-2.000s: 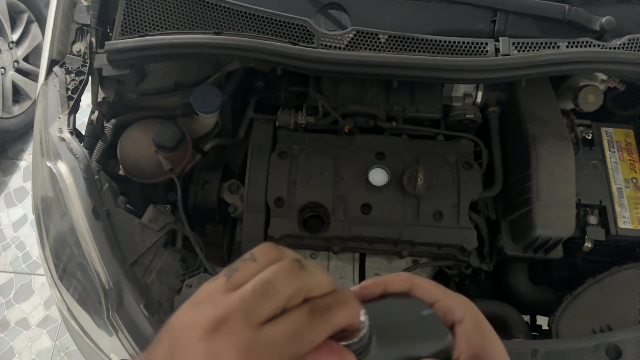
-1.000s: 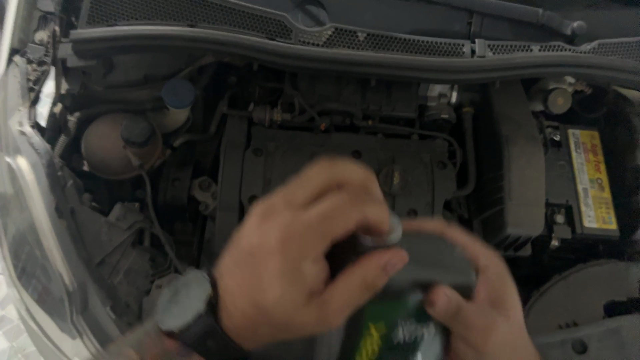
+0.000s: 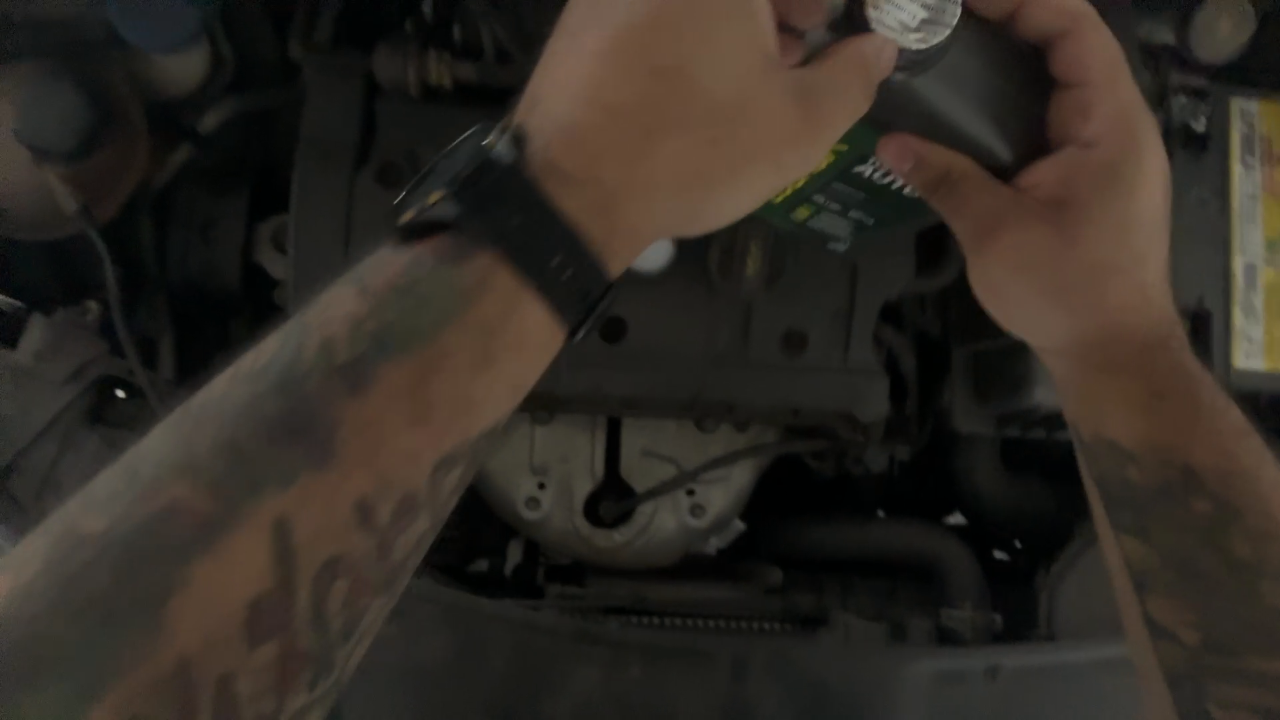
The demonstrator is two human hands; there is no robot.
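Note:
A dark bottle [image 3: 985,95] with a green printed label is held up over the engine, near the top of the view. My right hand [image 3: 1070,200] wraps its side, with the thumb across the front. My left hand [image 3: 690,120], with a black watch on the wrist, is at the bottle's neck. Its thumb presses the edge of a round silver foil seal [image 3: 912,20]; the other fingertips are partly hidden. Whether the foil is still attached to the mouth cannot be told. Below lies the dark plastic engine cover [image 3: 700,350], with a white round thing [image 3: 655,257] on it.
A metal exhaust heat shield [image 3: 640,490] sits in front of the engine cover. At the left is a coolant reservoir [image 3: 90,190] with a dark cap and a thin hose. The battery [image 3: 1255,230] with a yellow label stands at the right edge. A front crossmember [image 3: 700,670] runs along the bottom.
The bottle and both hands have gone from the lower part of the view to the top. The foil's printed face now shows beside my left thumb. The view has shifted strongly.

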